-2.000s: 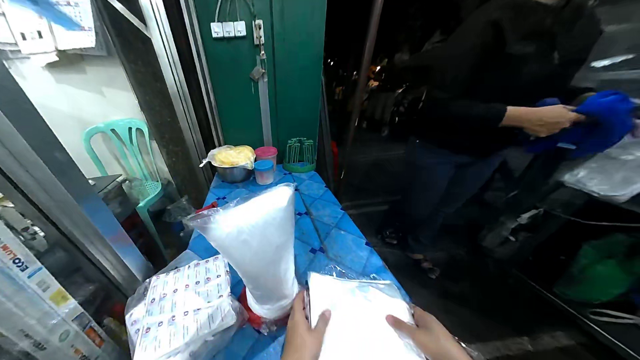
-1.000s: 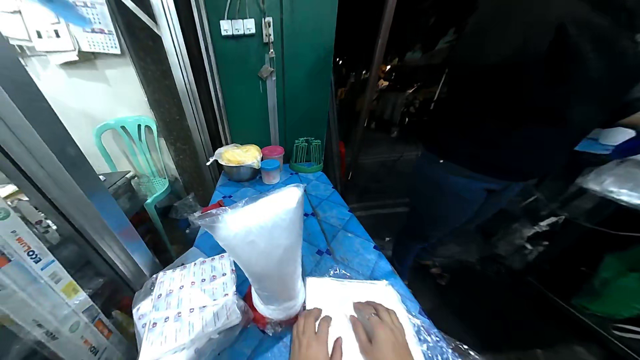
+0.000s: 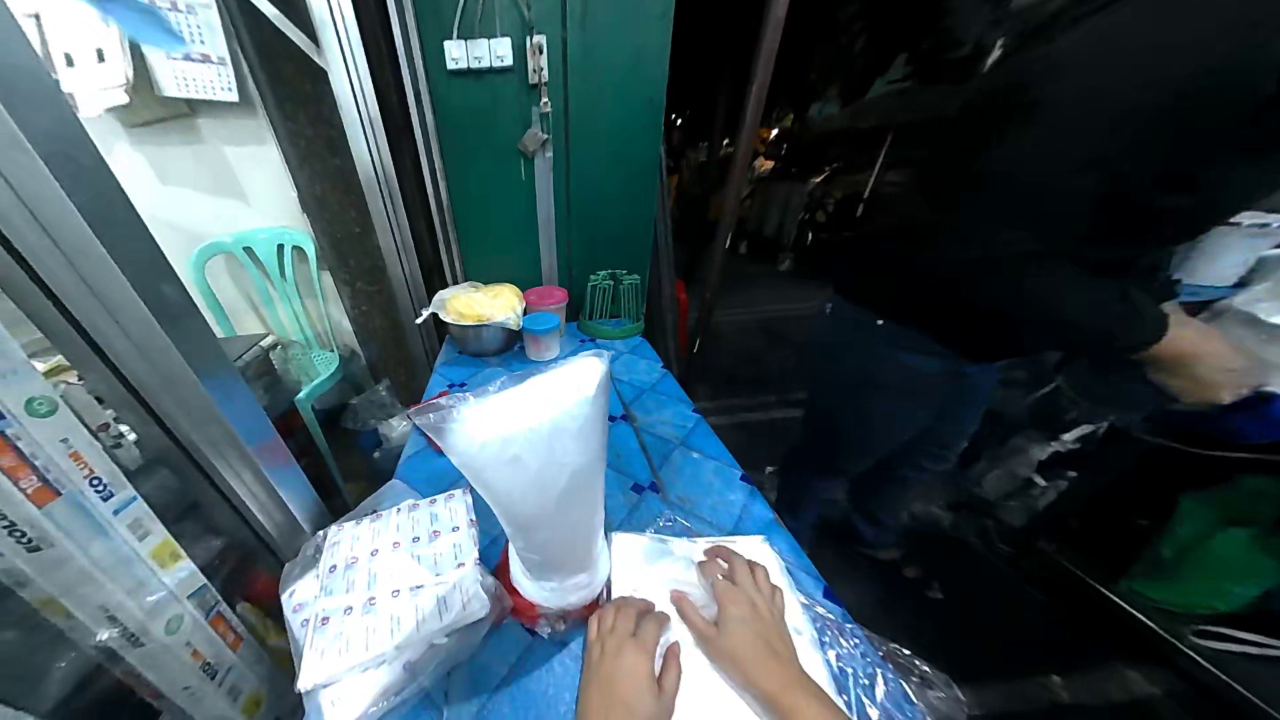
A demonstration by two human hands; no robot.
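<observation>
A stack of thin white sheets (image 3: 735, 560), possibly paper or plastic, lies on clear plastic wrap (image 3: 880, 660) at the table's near edge. My left hand (image 3: 630, 655) rests on its left part, palm down. Fingers slightly apart, my right hand (image 3: 745, 625) presses on the middle of the stack. Just left of the stack, a tall bundle of white sheets in clear plastic (image 3: 545, 470) stands in a red holder (image 3: 525, 600). Further left lies a plastic-wrapped pack of printed white paper (image 3: 395, 590).
The table has a blue tile-patterned cover (image 3: 690, 460). At its far end are a metal bowl (image 3: 483, 338) with yellow contents, two lidded tubs (image 3: 542, 337) and a green wire rack (image 3: 611, 305). A person in dark clothes (image 3: 930, 280) stands at right. A metal door frame (image 3: 200, 330) borders the left.
My hands have gone from holding the stack's sides to lying flat on top of it. The other person has moved, and a hand of theirs shows at the right.
</observation>
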